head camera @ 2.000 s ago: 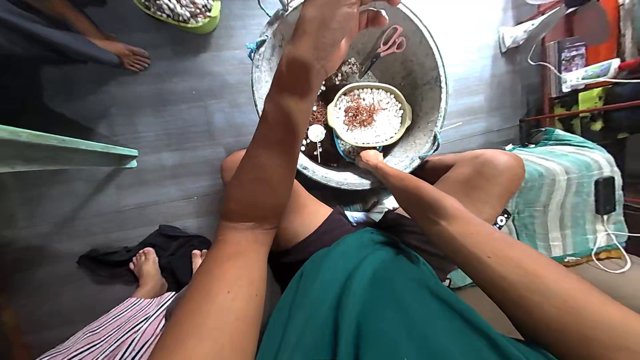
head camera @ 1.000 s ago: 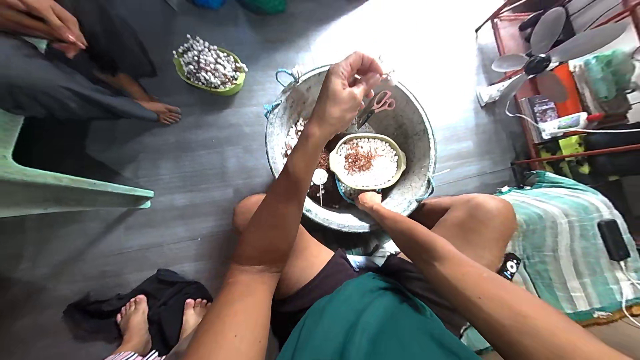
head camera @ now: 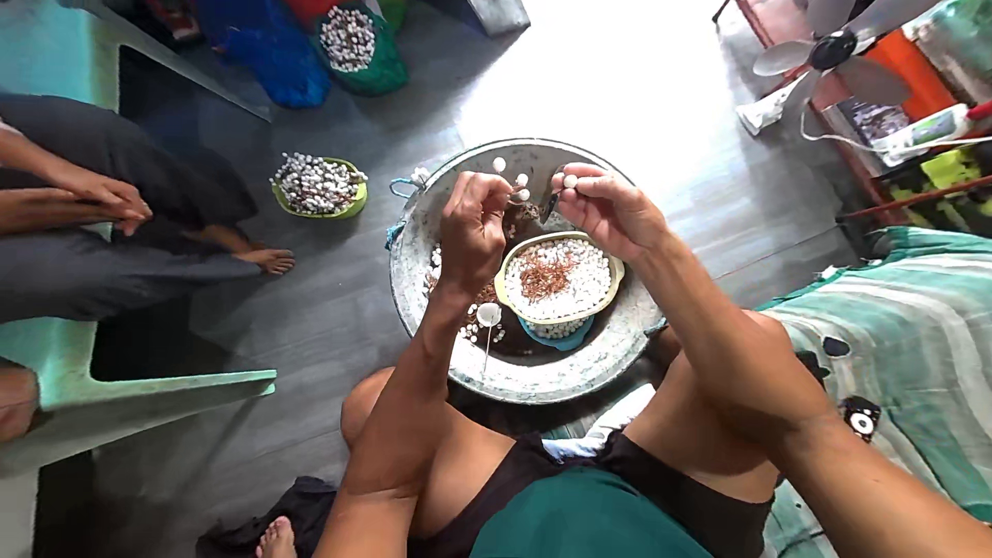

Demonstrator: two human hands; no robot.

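Over a large metal basin (head camera: 535, 394) both bare hands are raised close together. My left hand (head camera: 474, 225) pinches a thin stem bearing several small white balls (head camera: 521, 180). Between its thumb and fingertips my right hand (head camera: 608, 203) holds one white ball (head camera: 570, 181). Below them a pale yellow bowl (head camera: 508, 304) in the basin holds white balls and a heap of reddish-brown bits (head camera: 545, 279). Partly under it is a blue container (head camera: 570, 339) of white balls. A white round-headed stick (head camera: 488, 314) stands at its left. Dark blades (head camera: 549, 208) show beside my right fingers.
A green bowl (head camera: 360, 203) of whitish balls stands on the floor at left, near a seated person's foot (head camera: 267, 259). Farther back are blue and green bags (head camera: 384, 74). A fan (head camera: 833, 50) and shelf stand at right, beside a striped green cloth (head camera: 907, 325).
My right hand has left the near side of the yellow bowl and moved up beside my left hand. The view has shifted, showing more of the floor and the seated person.
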